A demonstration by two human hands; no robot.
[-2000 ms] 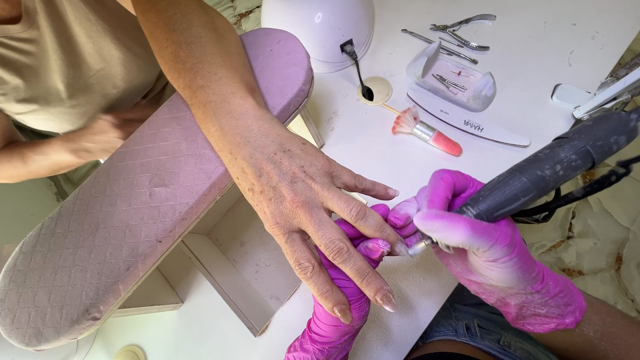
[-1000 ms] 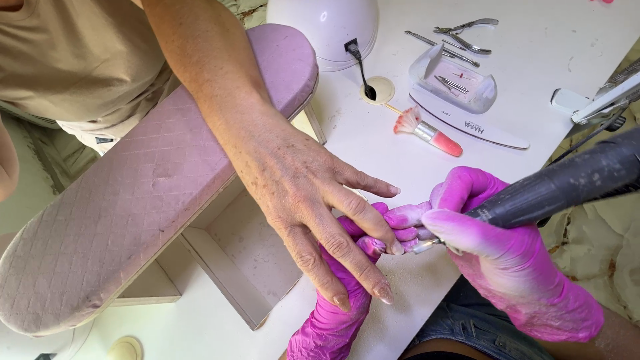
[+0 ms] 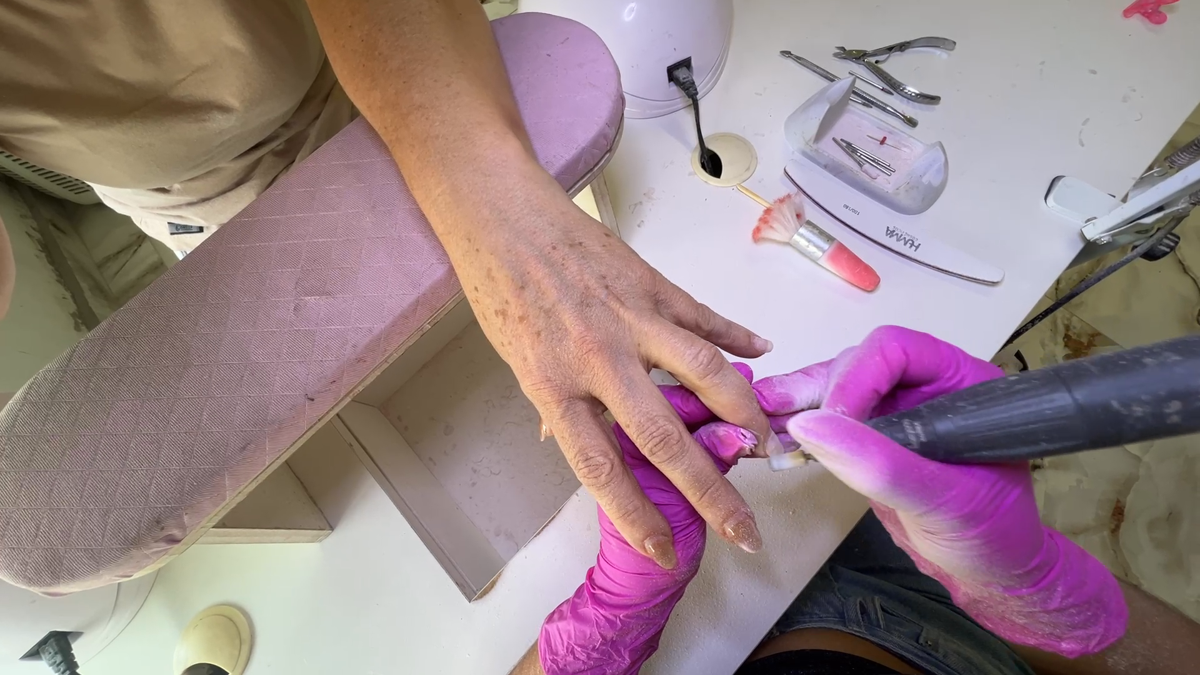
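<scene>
My left hand [image 3: 647,534], in a magenta glove, lies under another person's hand [image 3: 581,309] and holds that person's index finger near its tip. Gripped like a pen in my gloved right hand [image 3: 937,478] is a dark electric nail drill handpiece [image 3: 1059,398]; its bit [image 3: 789,460] is at that finger's nail, though exact contact cannot be told. Pale dust coats my right thumb and fingertips. Beyond the hands lie a dust brush [image 3: 830,251] with a pink handle, a nail file [image 3: 891,230] and a clear tray [image 3: 867,155] of small drill bits.
A padded pink armrest [image 3: 281,309] crosses the left side below the person's forearm, above an open compartment [image 3: 478,431]. A white dome-shaped device [image 3: 647,47] with a black cord stands behind. Cuticle nippers [image 3: 895,66], a metal pusher [image 3: 848,89] and a white lamp arm [image 3: 1134,206] are at the right.
The drill handpiece has tilted to lie flatter in my right hand, its bit staying near the same fingertip. My left hand keeps its hold. The person's other hand, seen earlier at left, has left view.
</scene>
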